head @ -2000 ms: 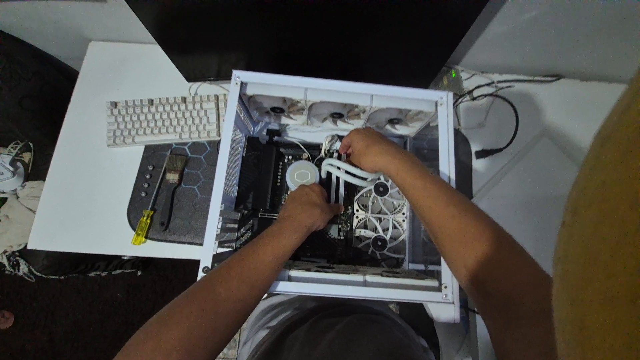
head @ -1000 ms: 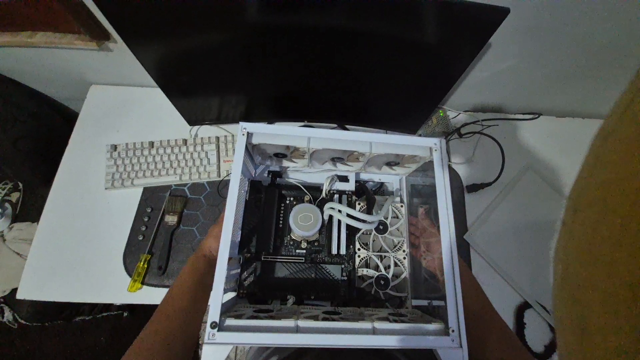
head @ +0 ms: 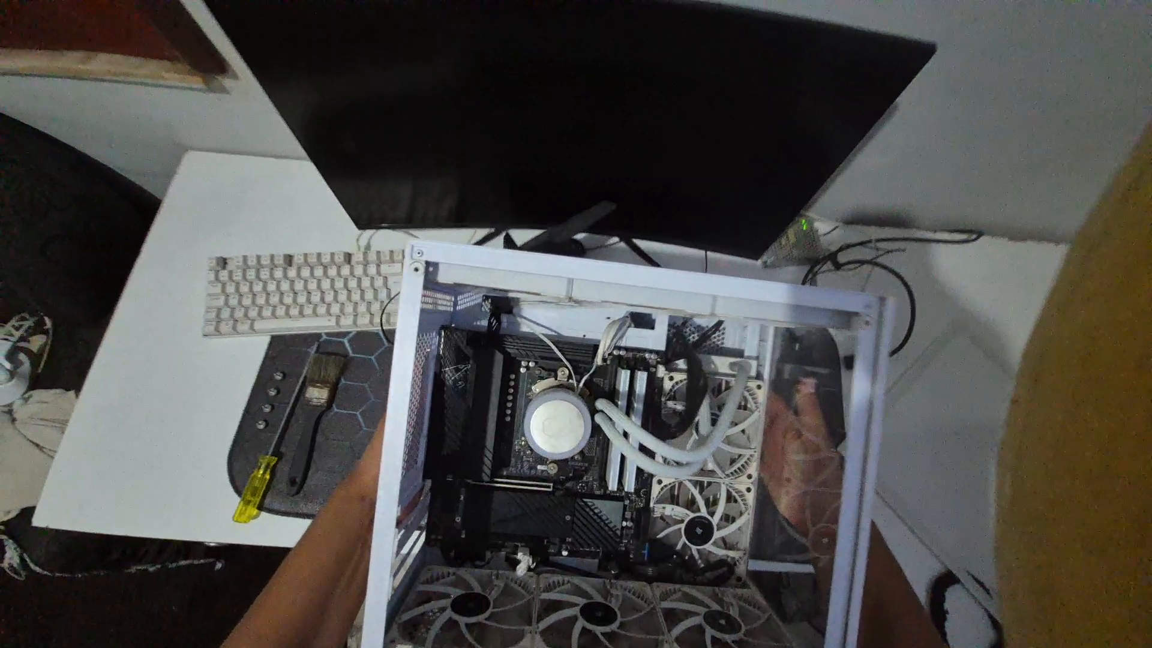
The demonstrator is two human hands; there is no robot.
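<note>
A white PC case with an open side faces up in front of me. Inside are a motherboard with a round pump head, two pale coolant tubes, white memory sticks and several white case fans. My right hand shows through the clear panel at the right, its palm against or close to the case's outer side. At the left side, my left forearm runs up behind the frame; the left hand itself is hidden by the case.
Left of the case, a white keyboard lies on the white table. A brush and a screwdriver with a yellow handle rest on a dark mat. A large monitor stands behind, with black cables at right.
Both hands have left the inside of the case and moved to its outer sides. Since the last earlier frame the case has tilted, showing less of its far fans and more of its near ones.
</note>
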